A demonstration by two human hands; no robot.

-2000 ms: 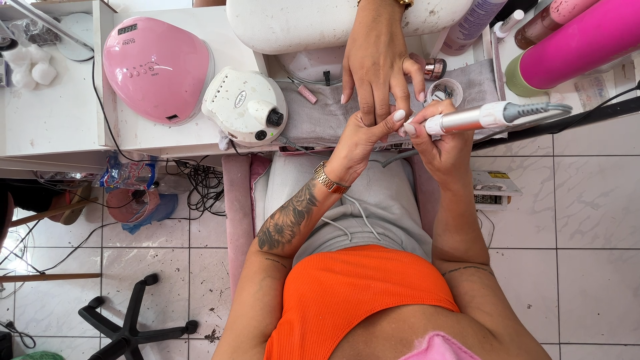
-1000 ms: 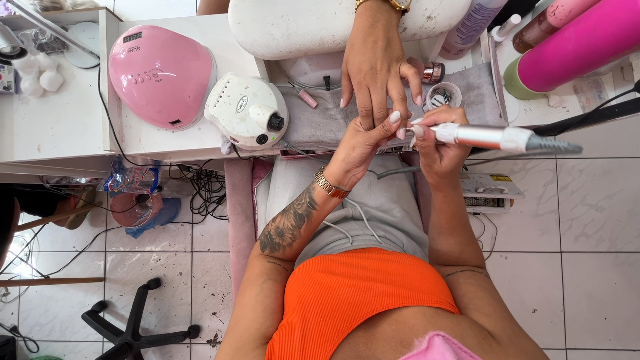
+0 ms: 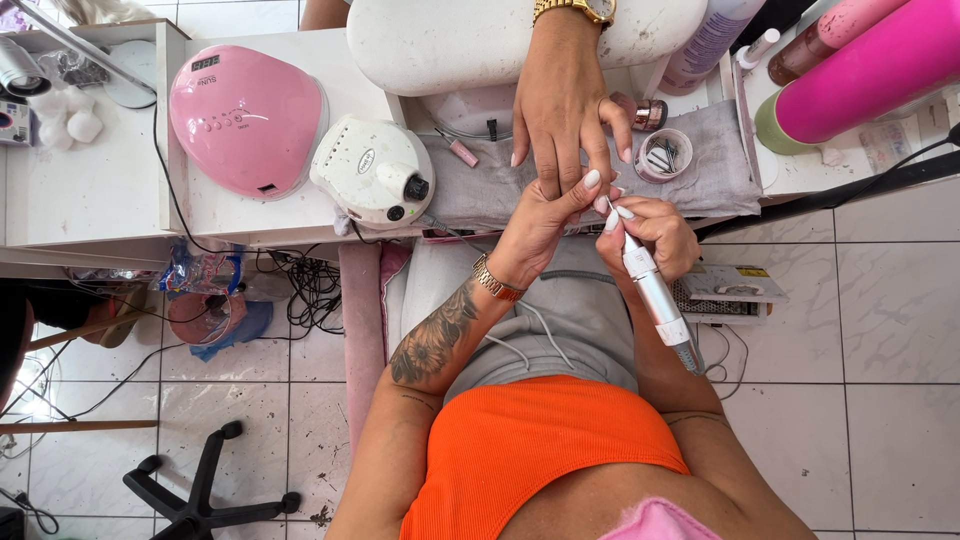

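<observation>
Between thumb and fingers, my left hand [image 3: 551,217] holds a finger of another person's hand [image 3: 564,105], which reaches down from the armrest cushion wearing a gold watch. My right hand [image 3: 652,236] grips a white and silver electric nail drill handpiece [image 3: 657,289], its cord end pointing down toward me. The drill's thin bit is at the held fingertip; whether it touches the nail, I cannot tell. A small round tub of drill bits [image 3: 663,156] sits on the grey towel [image 3: 480,187] beside the hands. The white drill control unit [image 3: 373,171] stands to the left.
A pink nail lamp [image 3: 247,120] is on the white desk. The white armrest cushion [image 3: 480,45] lies at the back. A small pink bottle [image 3: 463,153] is on the towel. Large bottles, one bright pink [image 3: 862,75], stand at right. A metal box [image 3: 731,289] is below the desk's edge.
The drill handpiece has swung from pointing its cord end to the right to pointing it down toward me. My left hand still holds the other person's finger.
</observation>
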